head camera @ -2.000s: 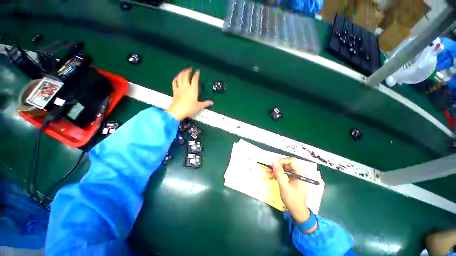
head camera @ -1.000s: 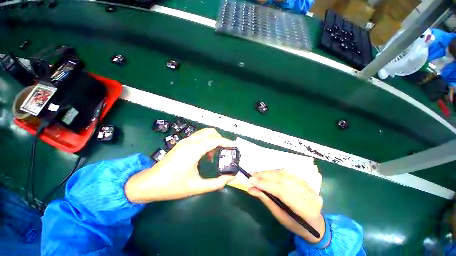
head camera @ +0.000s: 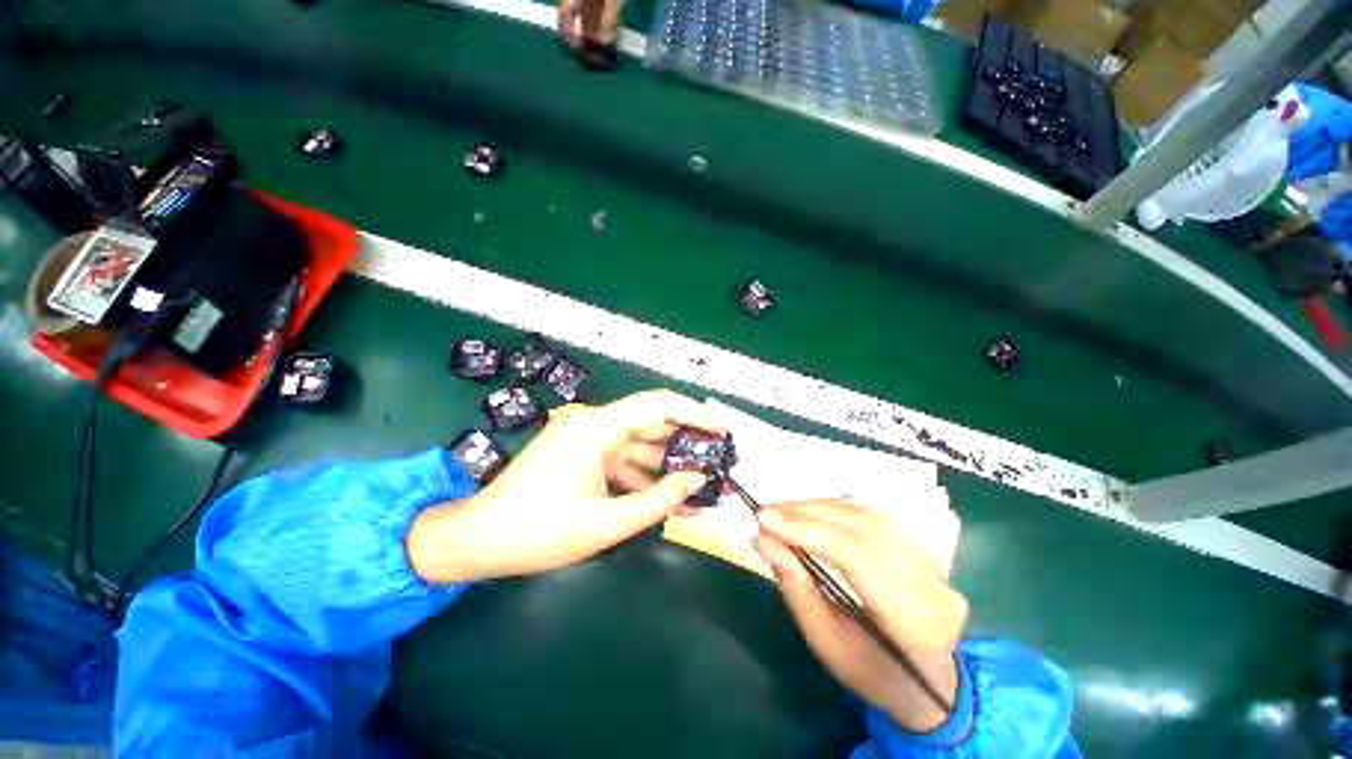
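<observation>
My left hand (head camera: 571, 489) holds a black square module (head camera: 698, 457) between thumb and fingers, above the left part of the white paper sheets (head camera: 867, 478). The module's silvery detailed face shows. My right hand (head camera: 867, 601) holds dark tweezers (head camera: 816, 571), their tips at the module's lower right edge. Whether the tips hold a small piece cannot be told. A yellowish sheet edge (head camera: 716, 550) shows under the hands. A cluster of several modules (head camera: 512, 405) lies on the green bench left of my left hand.
A red tray (head camera: 223, 403) with a black device and cables lies left, a single module (head camera: 307, 377) beside it. Modules (head camera: 756, 297) are spaced along the green belt behind the white rail (head camera: 623, 344). Another person's hand (head camera: 589, 21), a clear tray (head camera: 793, 63) and a black tray (head camera: 1042, 111) are across.
My left hand has come back from the belt to the sheets with a module, and the tweezers have met it. The held module has since tilted. Belt modules have shifted left. Another person's hand has appeared.
</observation>
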